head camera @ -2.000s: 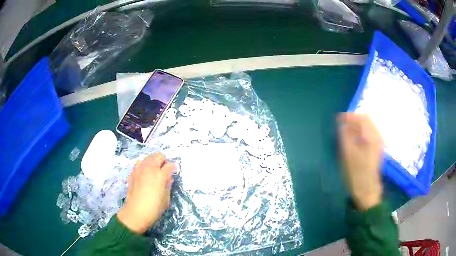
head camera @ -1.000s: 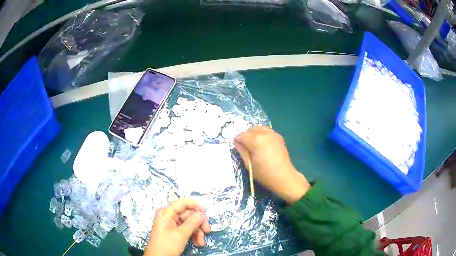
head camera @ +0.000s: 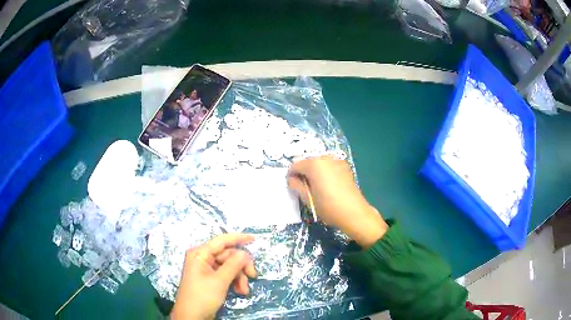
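My right hand (head camera: 329, 190) holds a thin tan stick (head camera: 312, 203) that points down from its fingers. Its fingertips are at the right edge of the glaring white sheet (head camera: 253, 195), by the white plastic parts (head camera: 260, 134) spread on the clear bag (head camera: 266, 253). Whether it also pinches a part is hidden. My left hand (head camera: 214, 272) is low over the bag, index finger stretched out and other fingers curled; I cannot tell if a small piece is in them. Clear plastic parts (head camera: 94, 234) lie heaped at the left.
A smartphone (head camera: 185, 114) lies at the bag's top. A white oval object (head camera: 113, 175) is beside the clear heap. A second stick (head camera: 72, 299) lies lower left. The right blue tray (head camera: 473, 203) holds white pieces; another blue tray (head camera: 31, 119) is at left. A pale rail (head camera: 350, 69) runs behind.
My right hand came from the right tray to the white parts and stays there. My left hand moved down and slightly right from beside the clear heap. The phone's picture changed.
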